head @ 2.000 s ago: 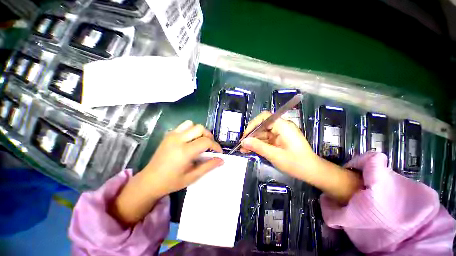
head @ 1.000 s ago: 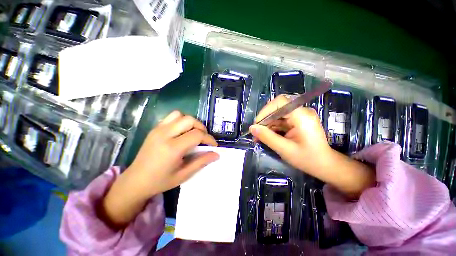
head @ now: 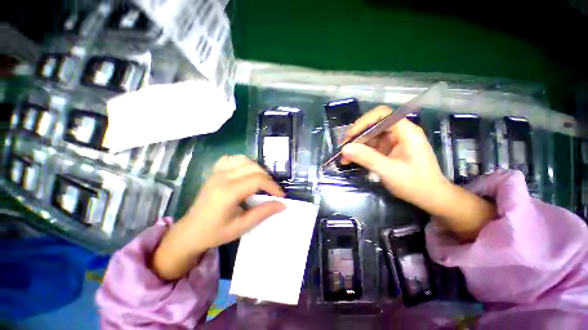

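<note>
My left hand (head: 235, 200) pinches the top edge of a small white sticker sheet (head: 274, 251), which hangs over the near left side of the clear blister tray (head: 380, 193). My right hand (head: 393, 155) holds thin tweezers (head: 406, 113) like a pen. Their tip points down left, beside a black open-backed phone (head: 341, 120) in the back row, partly hidden by my fingers. Another phone (head: 277, 145) with a white label lies left of the tip. Two phones lie in the near row, the right one (head: 410, 264) tilted. Whether a sticker is on the tip, I cannot tell.
Stacked blister trays (head: 39, 135) with phones stand at the left. A printed label strip (head: 200, 38) and a blank white paper (head: 171, 113) lie over them. More phones (head: 465, 148) lie in the tray at the right. A white edge strip (head: 254, 72) borders the green bench (head: 309, 38).
My right hand with the tweezers has moved right, away from the sheet and my left hand. The back-row phone near the tip now sits tilted. My left hand still holds the sheet. The view has shifted.
</note>
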